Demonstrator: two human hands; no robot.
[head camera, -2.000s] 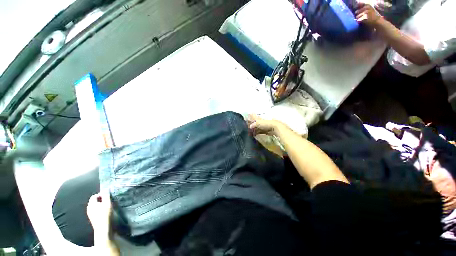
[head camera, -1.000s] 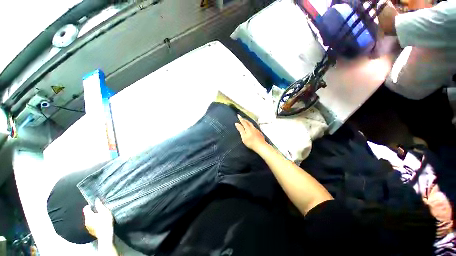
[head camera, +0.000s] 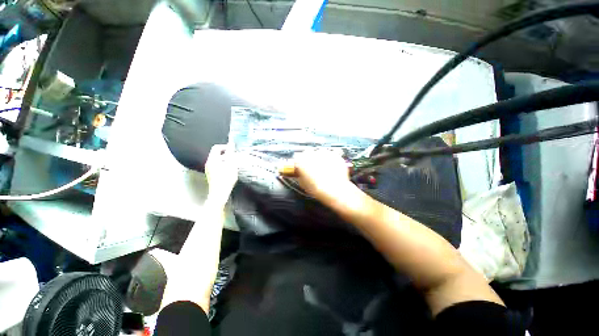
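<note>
The dark blue-grey denim jacket (head camera: 420, 190) lies over the padded pressing arm (head camera: 197, 125), whose rounded dark left end is bare. My right hand (head camera: 322, 172) is closed around the orange handle of the steam iron (head camera: 288, 170) over the jacket's left part. The iron's plate is blurred and mostly hidden by my hand and the cloth's glare. My left hand (head camera: 221, 167) is at the jacket's left edge, fingers closed on it, left of the iron.
Black hose and cords (head camera: 479, 118) run from the iron to the upper right. The white pressing table (head camera: 341, 72) lies behind. The crumpled off-white cloth (head camera: 496, 230) is at right. A black fan (head camera: 79, 308) stands at lower left, and another white table (head camera: 565, 151) at far right.
The view has turned left and down. My right hand has left the jacket's right end and taken hold of the iron, which has moved from its cloth onto the jacket.
</note>
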